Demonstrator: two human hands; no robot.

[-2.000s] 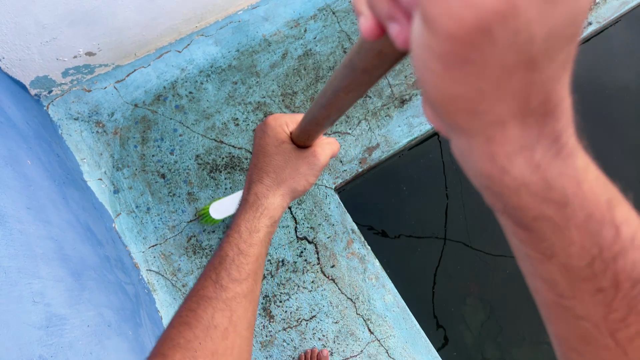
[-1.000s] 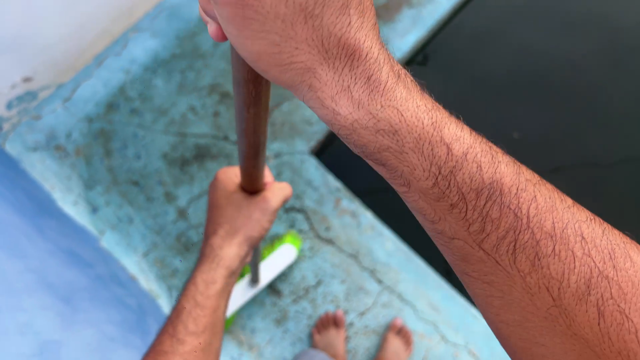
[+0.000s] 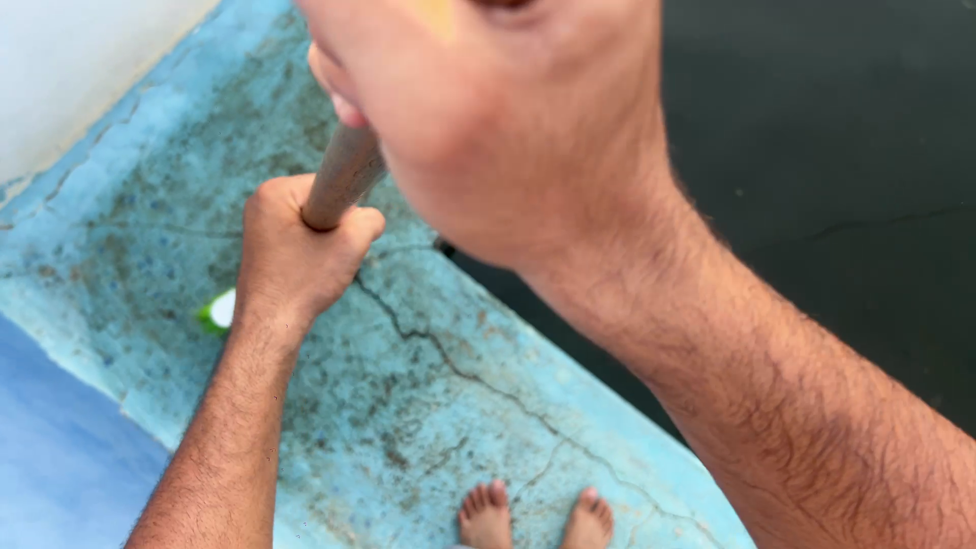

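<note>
A wooden broom handle (image 3: pixel 345 179) slants down through both hands. Lower on it, my left hand (image 3: pixel 293 248) is closed around the wood, left of the view's middle. Nearer the camera, at the top, my right hand (image 3: pixel 488 114) grips the upper part and hides the handle's end. Just left of my left wrist shows one end of the white brush head with green bristles (image 3: pixel 221 309); my left hand and forearm hide the rest of it. The brush head lies over the stained, cracked light-blue floor (image 3: pixel 396 404).
Dark water (image 3: pixel 808 114) lies to the right, beyond the ledge's edge. A white wall (image 3: pixel 76 69) stands at the upper left and a blue wall (image 3: pixel 61 457) at the lower left. My bare feet (image 3: pixel 488 515) are on the ledge at the bottom, near cracks.
One second ago the brush head showed to the right of my left wrist, close to my feet; now it shows to the left, farther from them. Both hands have kept their hold on the handle.
</note>
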